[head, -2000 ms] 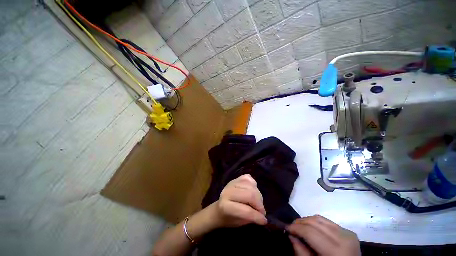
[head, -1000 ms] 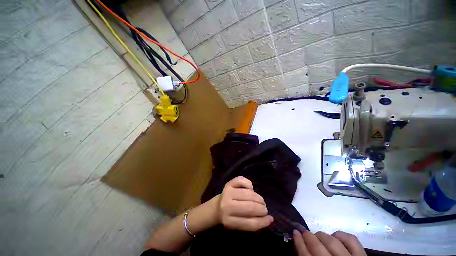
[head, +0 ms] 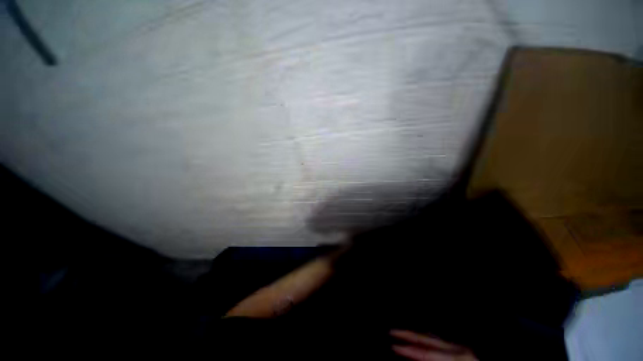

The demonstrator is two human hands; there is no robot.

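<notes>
The view is dark and blurred. A large dark garment [head: 451, 261] fills the lower middle and right, in front of the cardboard. My left forearm shows at lower middle, and my left hand [head: 331, 254] is at the garment's left edge, mostly hidden by dark cloth. Its fingers cannot be made out. My right hand [head: 430, 347] is at the bottom edge, with only a few fingers lit against the dark cloth. Whether it grips the cloth cannot be told.
A white wall [head: 247, 127] fills the upper left and middle. A brown cardboard guard [head: 564, 127] stands at the right. A corner of the white table [head: 610, 328] shows at lower right. Dark shapes lie at lower left.
The view has swung left, so the sewing machine is out of the picture. The garment has moved off the tabletop to the left of the table, with my left hand beside it.
</notes>
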